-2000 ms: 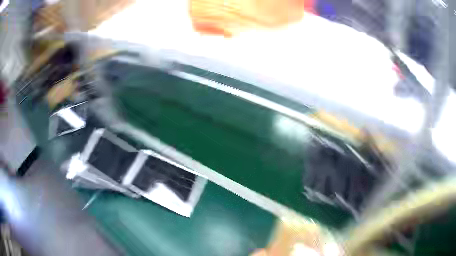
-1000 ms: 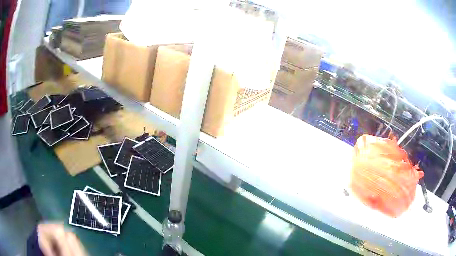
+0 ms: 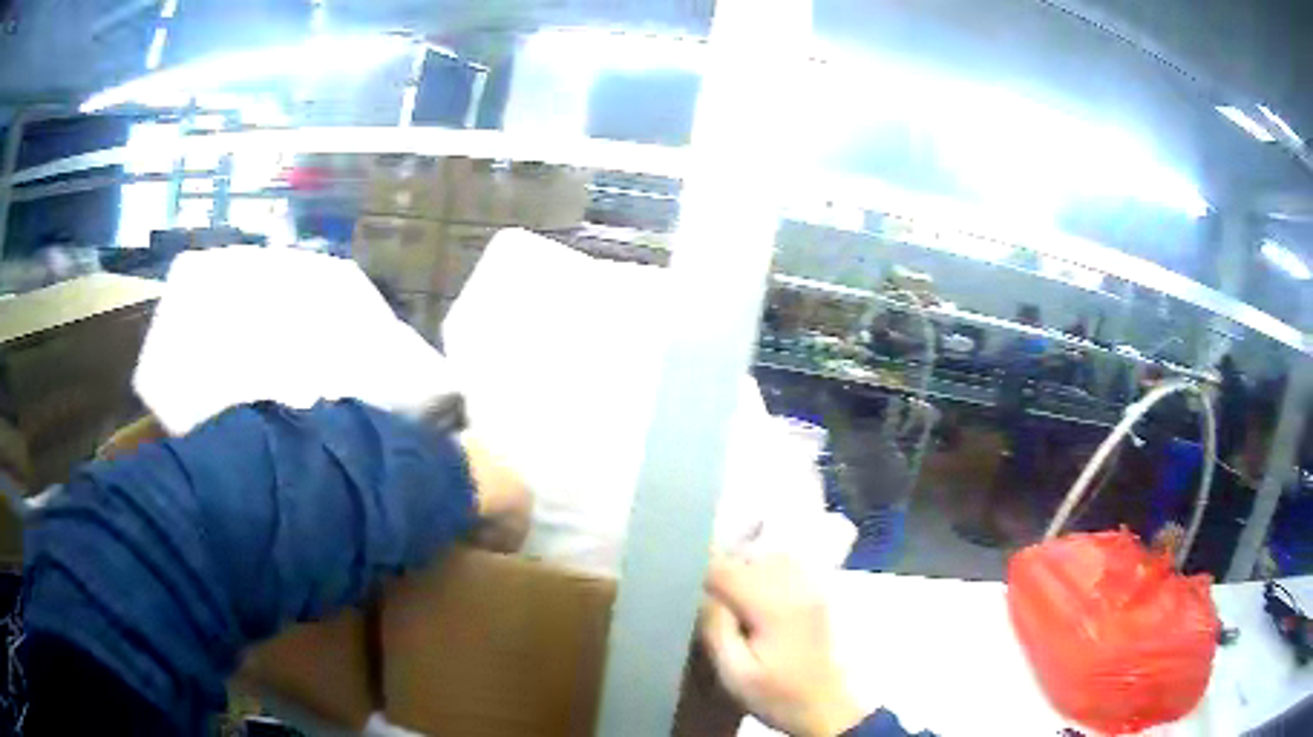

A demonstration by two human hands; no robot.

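A brown cardboard carton (image 3: 497,648) stands in front of me, with bright white sheet material (image 3: 555,360) rising from its top. My left hand (image 3: 500,497), in a dark blue sleeve, reaches from the left to the carton's top edge; its fingers are hidden at the white material. My right hand (image 3: 778,634) is right of the white post, against the white material at the carton's right side. Its fingertips are blurred and washed out, so its grip cannot be told.
A white upright post (image 3: 706,360) stands between my hands. A second white sheet bundle (image 3: 274,331) and another carton (image 3: 87,374) are at left. A red plastic bag (image 3: 1116,626) lies on the white shelf (image 3: 922,641) at right. Stacked cartons and line benches are behind.
The view has moved up from the green bench with the panels to the cartons on the shelf. Both hands are now at a carton; earlier only one blurred hand showed at lower left.
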